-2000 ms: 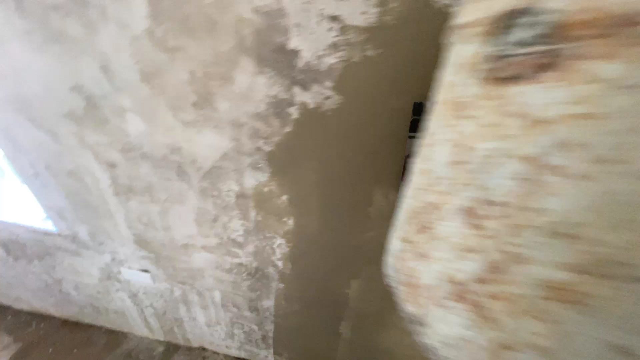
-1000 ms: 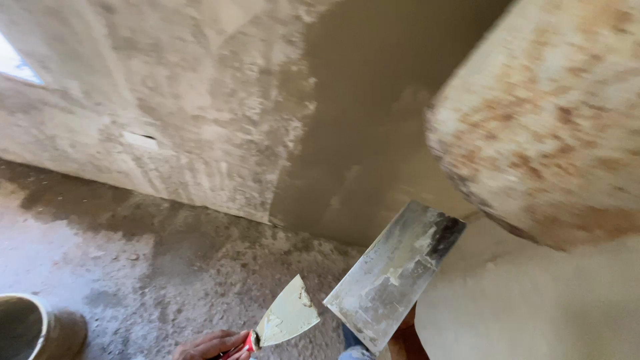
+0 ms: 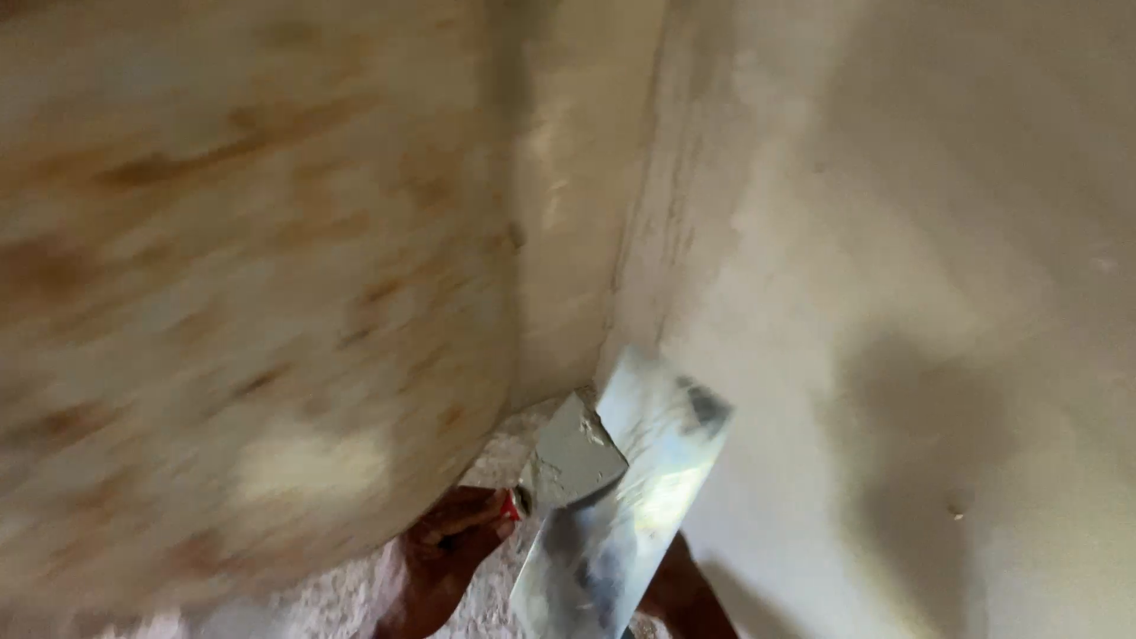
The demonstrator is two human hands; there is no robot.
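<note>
My left hand [image 3: 457,541] grips the red handle of a putty knife [image 3: 577,451], whose wide blade carries grey plaster. The blade overlaps the upper face of a steel plastering trowel [image 3: 635,497]; whether they touch is hard to tell. Behind that long, shiny blade is my right hand [image 3: 666,586], with its fingers and the trowel's handle mostly hidden. Dark and pale smears mark the steel. Beyond the tools, two plastered wall faces meet in a corner [image 3: 608,319].
A large stained, pale board-like surface [image 3: 266,266] fills the left side, close to my left hand. On the right stands a smooth plastered wall [image 3: 887,266] with shadows on it. Rough, speckled floor [image 3: 328,603] shows below.
The view has swung to the corner. The putty knife, apart from the trowel one second ago, now overlaps its blade. The bucket and darker plaster patch are out of view.
</note>
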